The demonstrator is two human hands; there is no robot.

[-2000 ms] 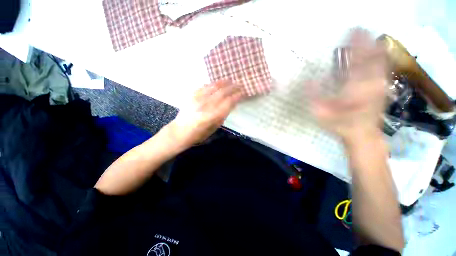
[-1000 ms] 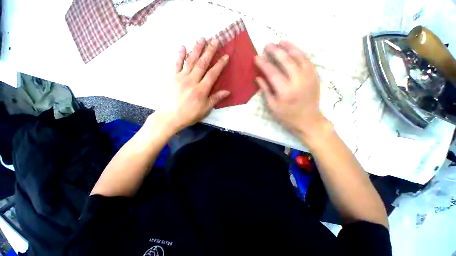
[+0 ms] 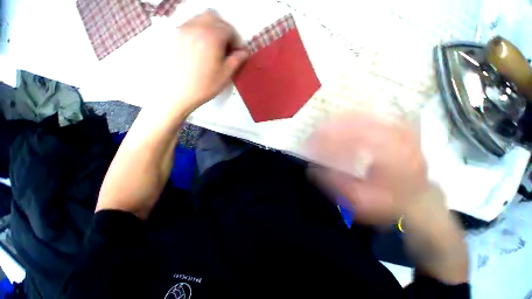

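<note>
A patch pocket piece (image 3: pixel 278 79) lies plain red side up on the white table, its plaid hem band at the upper left edge and its point toward me. My left hand (image 3: pixel 207 61) is at the hem's left corner, fingers curled with thumb and fingertips on that corner. My right hand (image 3: pixel 373 166) is blurred, off the pocket, over the table's front edge at the right; whether it holds anything cannot be told. The steam iron (image 3: pixel 481 96) stands at the right, with its yellow-brown wooden handle (image 3: pixel 508 61), untouched.
A pressed plaid pocket (image 3: pixel 114 26) lies at the upper left, beside a crinkled plaid strip (image 3: pixel 168 7). Dark clothing (image 3: pixel 55 193) is heaped below left. A whitish cloth (image 3: pixel 487 181) lies under the iron. A yellow loop (image 3: pixel 401 223) shows below the table edge.
The pocket turned from plaid side to red side up, then shifted slightly right. My left hand moved up to its hem corner. My right hand left the pocket and moved toward me and right.
</note>
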